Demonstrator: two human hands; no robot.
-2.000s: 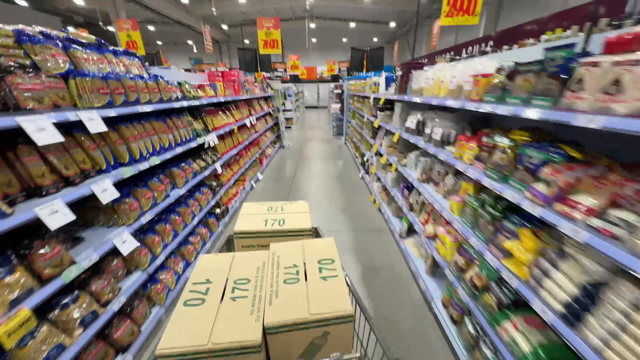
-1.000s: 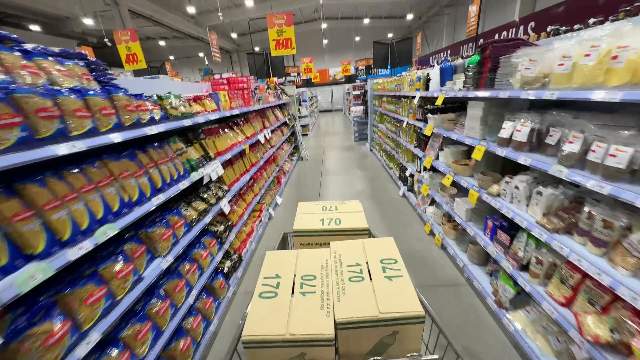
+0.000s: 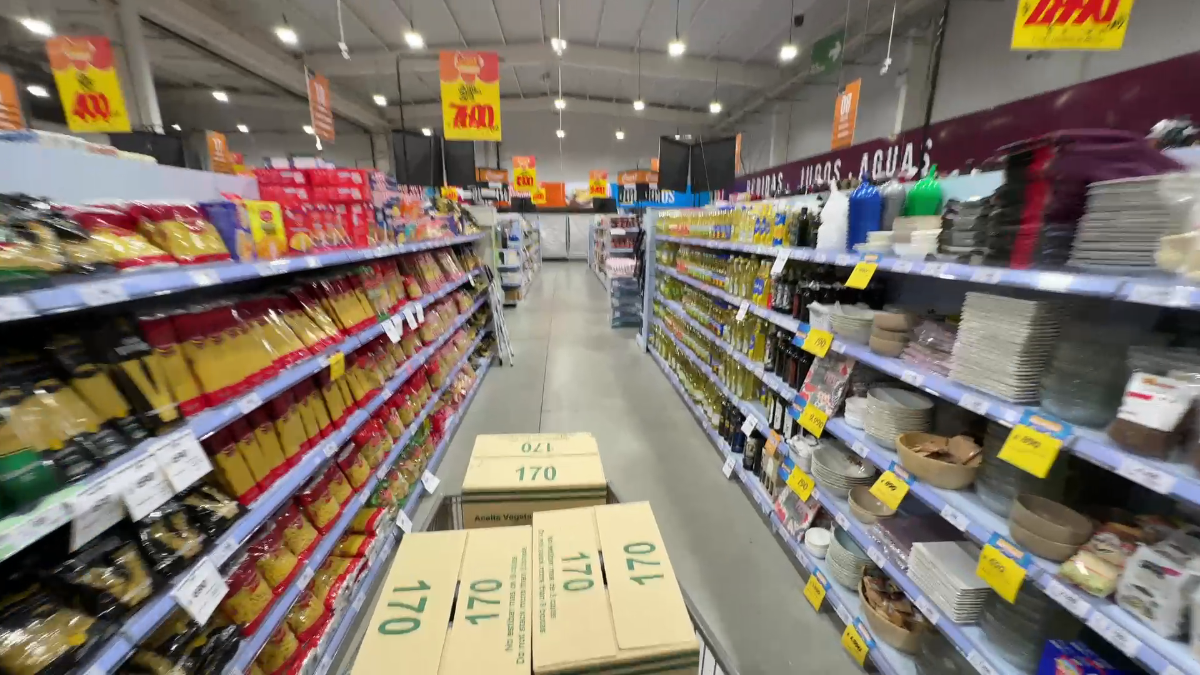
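Neither my left hand nor my right hand shows in the head view. Low in the middle of the picture, closed cardboard cartons with green print ride in a shopping cart. Two of them, the left carton (image 3: 448,605) and the right carton (image 3: 614,586), lie side by side nearest me. Beyond them sits a further carton (image 3: 534,461), its front side partly hidden. Only a piece of the cart's metal rim (image 3: 703,642) is visible to the right of the cartons; its handle is out of view.
Shelves of bagged pasta (image 3: 216,352) line the left side. On the right stand stacked plates (image 3: 1005,347), bowls (image 3: 939,457) and, farther along, bottles of oil (image 3: 712,309). A folded metal ladder (image 3: 499,314) leans by the left shelf end. The grey floor (image 3: 586,375) runs ahead between the shelves.
The view has moved forward along the aisle with the cartons. Plates and bowls now fill the near right shelves, where bagged goods were before. The oil bottles are closer.
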